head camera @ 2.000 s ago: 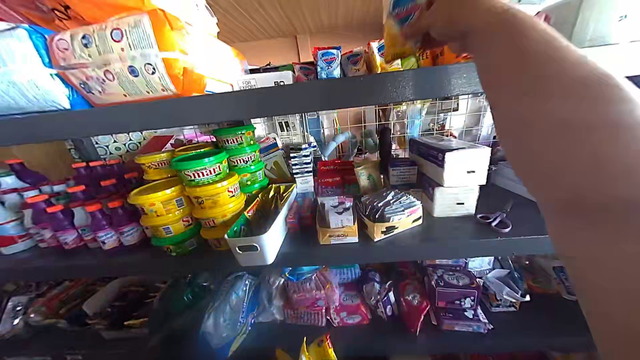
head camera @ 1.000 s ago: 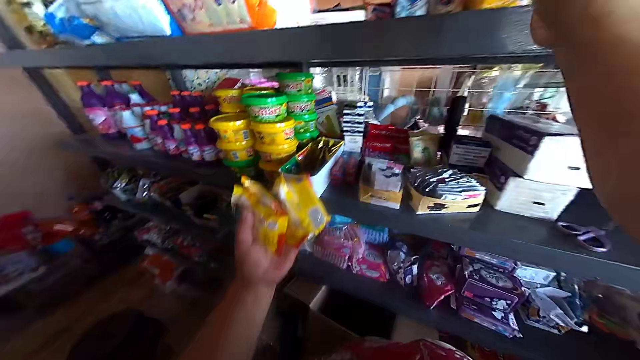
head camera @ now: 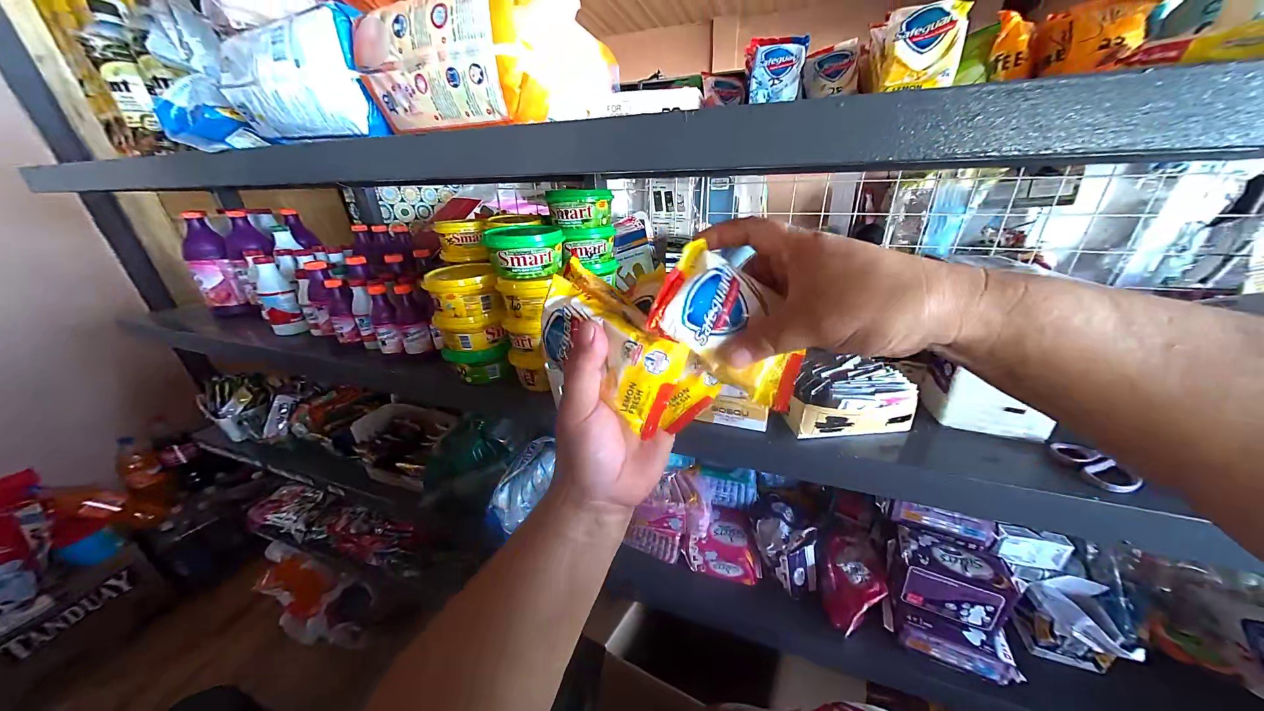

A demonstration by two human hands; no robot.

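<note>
My left hand [head camera: 607, 425] holds several yellow Safeguard soap packets [head camera: 632, 370] upright, thumb across their front. From the right, my right hand [head camera: 839, 286] grips another yellow Safeguard soap packet [head camera: 716, 306] that overlaps those in the left hand. Both hands are in front of the middle shelf, before stacked Smart dishwashing paste tubs [head camera: 523, 252]. On the top shelf a yellow Safeguard packet [head camera: 923, 44] stands among other soap packets [head camera: 777, 69].
The top shelf's dark edge [head camera: 652, 143] runs above my hands. Purple bottles [head camera: 217, 262] stand at the left. Sachet boxes [head camera: 854, 420] and scissors [head camera: 1096, 466] lie on the middle shelf, with purple packs [head camera: 953, 578] below. An opened cardboard box [head camera: 632, 632] is beneath.
My right hand, at the top shelf earlier, has come down beside my left and now holds a yellow packet. The left hand, with its packets, came into view a second ago.
</note>
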